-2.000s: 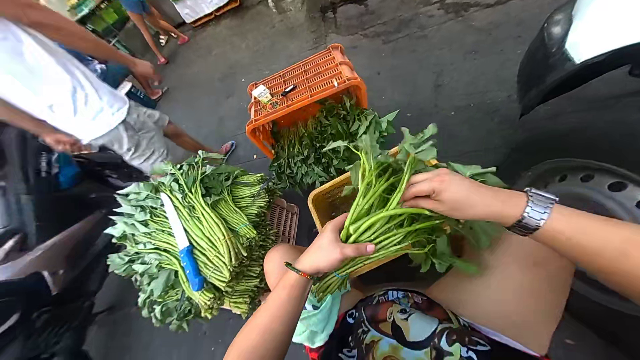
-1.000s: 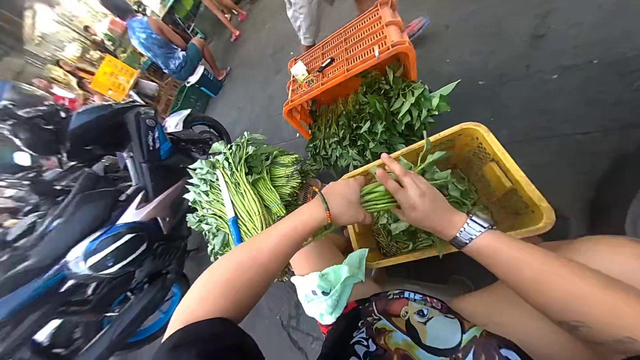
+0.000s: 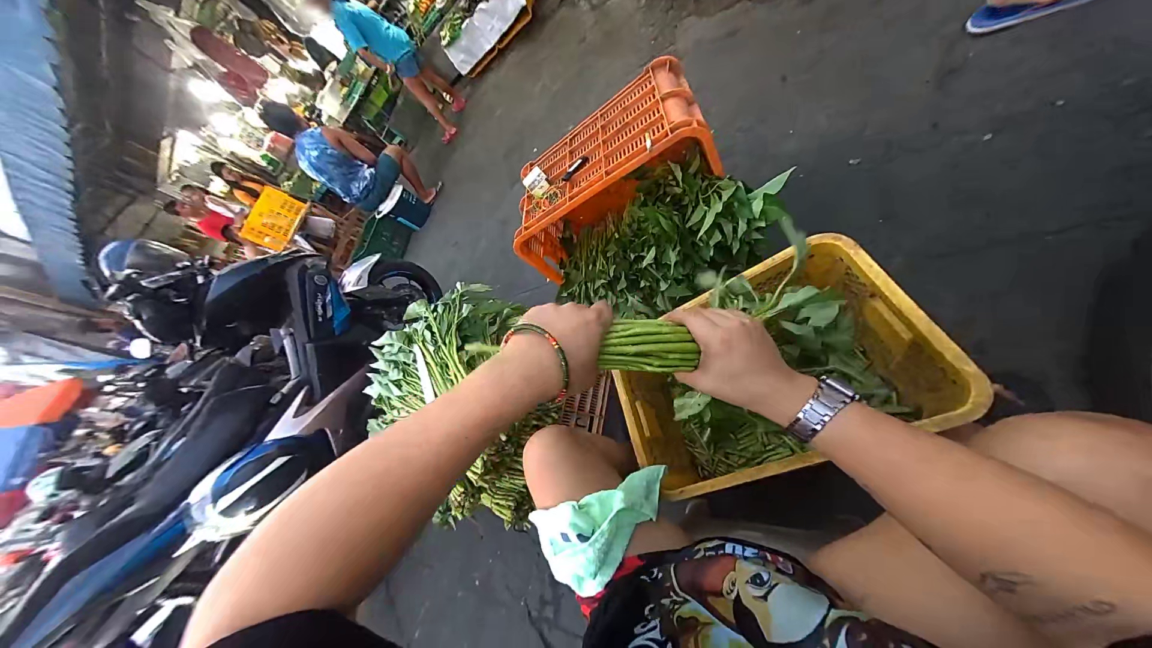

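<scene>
Both hands grip one bundle of long green leafy-vegetable stems (image 3: pixel 650 346), held level above the yellow plastic crate (image 3: pixel 909 315). My left hand (image 3: pixel 569 340) closes round its left end; my right hand (image 3: pixel 733 355) holds it near the leaves, which trail to the right. Inside the crate lie loose leaves and cut stems (image 3: pixel 733 445). Left of my left hand stands a large pile of leafy bundles (image 3: pixel 450 346), with a knife blade (image 3: pixel 424 373) partly showing on it; my left arm hides the handle.
An orange crate (image 3: pixel 621 126) on its side holds more greens (image 3: pixel 675 234); a small box (image 3: pixel 536 183) and a dark object (image 3: pixel 574 168) lie on it. A light green cloth (image 3: pixel 594 531) rests on my knee. Parked motorcycles (image 3: pixel 261 360) stand left, with people and stalls beyond.
The stems were spread out two seconds ago; now they are gathered in a tight, level bundle between my hands. The person at the left has gone out of view. The view has shifted.
</scene>
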